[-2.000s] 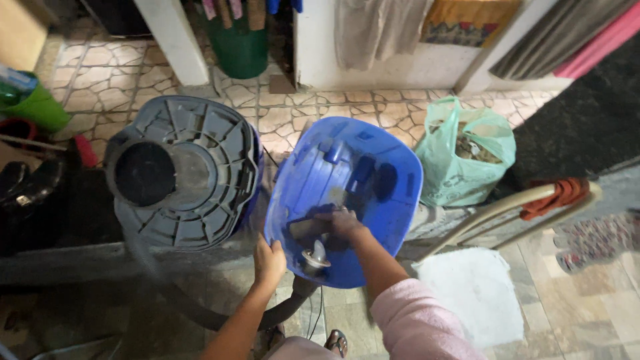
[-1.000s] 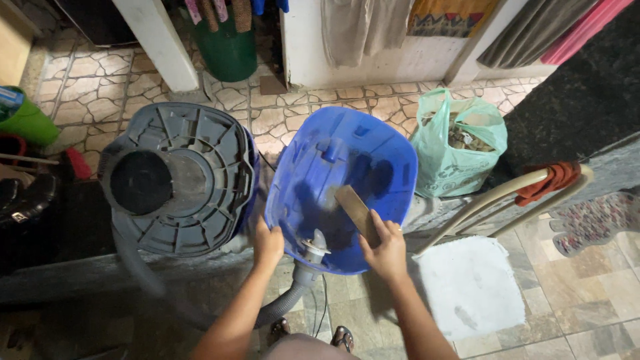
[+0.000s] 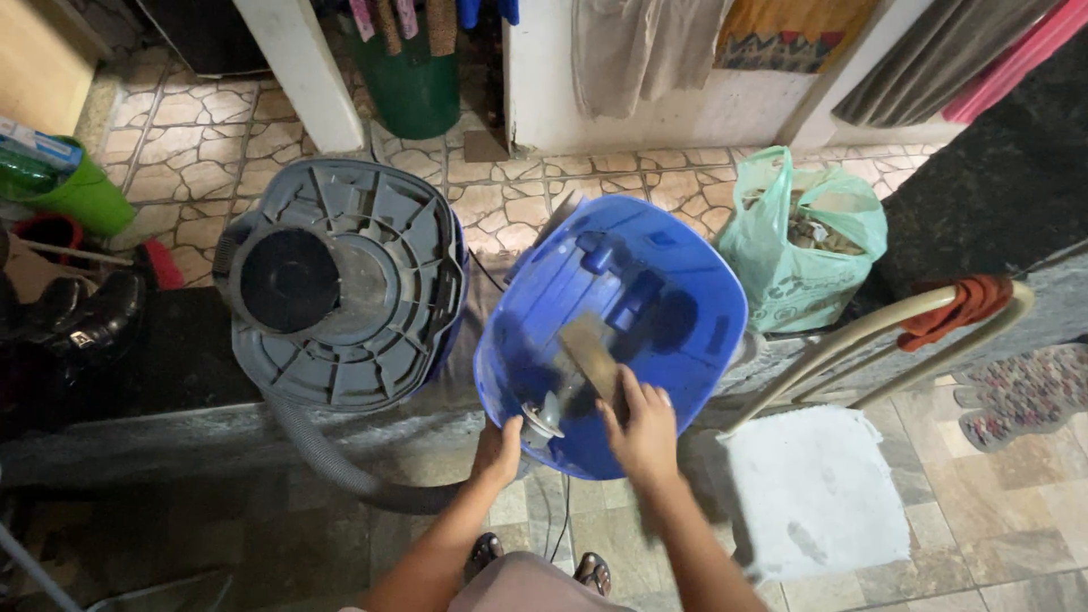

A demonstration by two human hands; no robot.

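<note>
A blue plastic tub [image 3: 697,340], the vacuum cleaner's tank by its look, is tilted toward me with dust and dirt inside. My left hand [image 3: 497,450] grips its near left rim, beside a pale hose fitting [image 3: 542,422]. Inside the tub, my right hand [image 3: 642,425] holds a flat brownish piece [image 3: 588,353], blurred, its material unclear. To the left sits the grey ribbed vacuum cleaner head [image 3: 374,272] with a round black part on top. A grey corrugated hose [image 3: 340,467] curves below it toward the tub.
A green plastic bag [image 3: 786,285] of debris stands right of the tub on the ledge. A chair with a white seat [image 3: 816,493] and an orange cloth [image 3: 956,310] on its frame is at the right. Black shoes [image 3: 106,314] and a lime-green bucket [image 3: 102,191] lie left. A thin cable runs near my feet.
Two seconds ago my right hand was deep in the tub; one second ago it held the flat piece near the right rim. Now the piece is lower inside the tub. My left hand stays at the rim.
</note>
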